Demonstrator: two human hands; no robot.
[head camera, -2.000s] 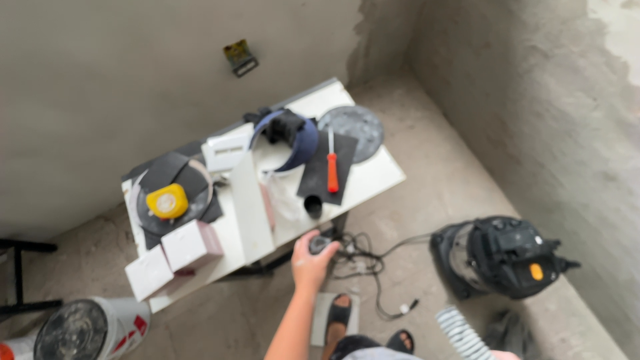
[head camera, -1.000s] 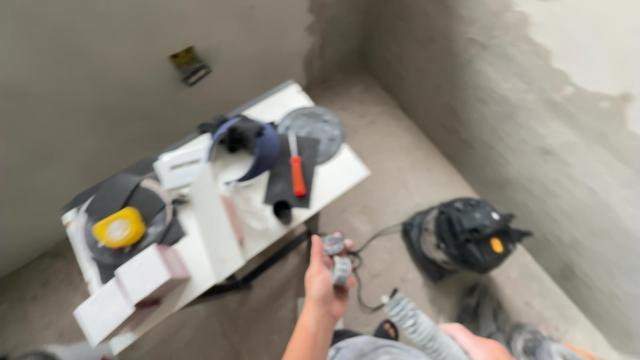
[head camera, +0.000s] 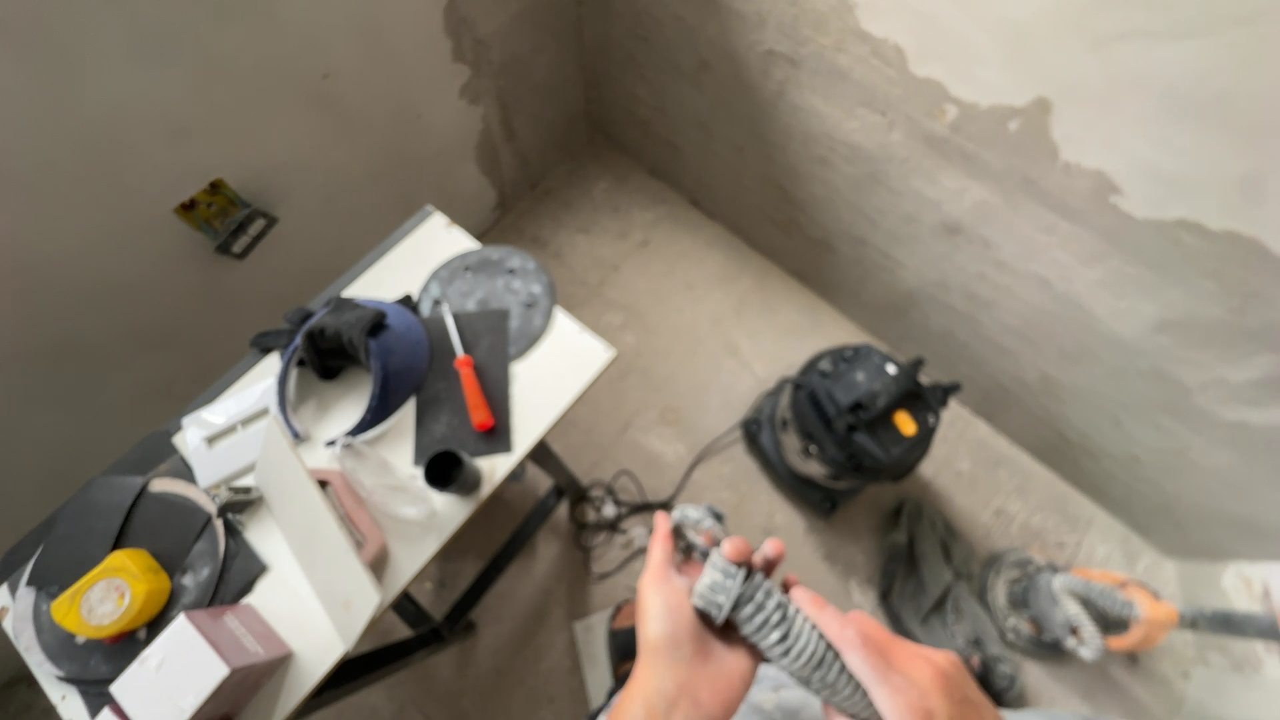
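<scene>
My left hand (head camera: 685, 625) holds a small grey dusty fitting (head camera: 697, 525) in its fingers, below the table's right side. The end of a grey corrugated hose (head camera: 800, 640) meets this hand, and my right hand (head camera: 900, 660) grips the hose a little further down. The fitting and the hose end are close together; whether they are joined I cannot tell. A black shop vacuum (head camera: 850, 425) with an orange switch stands on the floor beyond my hands. An orange-headed sander (head camera: 1110, 605) with a round grey head lies on the floor at the right.
On the white table (head camera: 570, 355) lie a red-handled screwdriver (head camera: 470, 385), a blue visor (head camera: 400, 355), a round grey pad (head camera: 500, 280), a yellow tape measure (head camera: 112, 595) and a white box (head camera: 190, 670). Cables (head camera: 615, 510) coil on the floor beside the table's legs. Dark cloth (head camera: 930, 575) lies near the vacuum.
The hose end, lower right and apart from my left hand two seconds ago, is now at that hand. My right hand has come into fuller view on the hose. The view has shifted right.
</scene>
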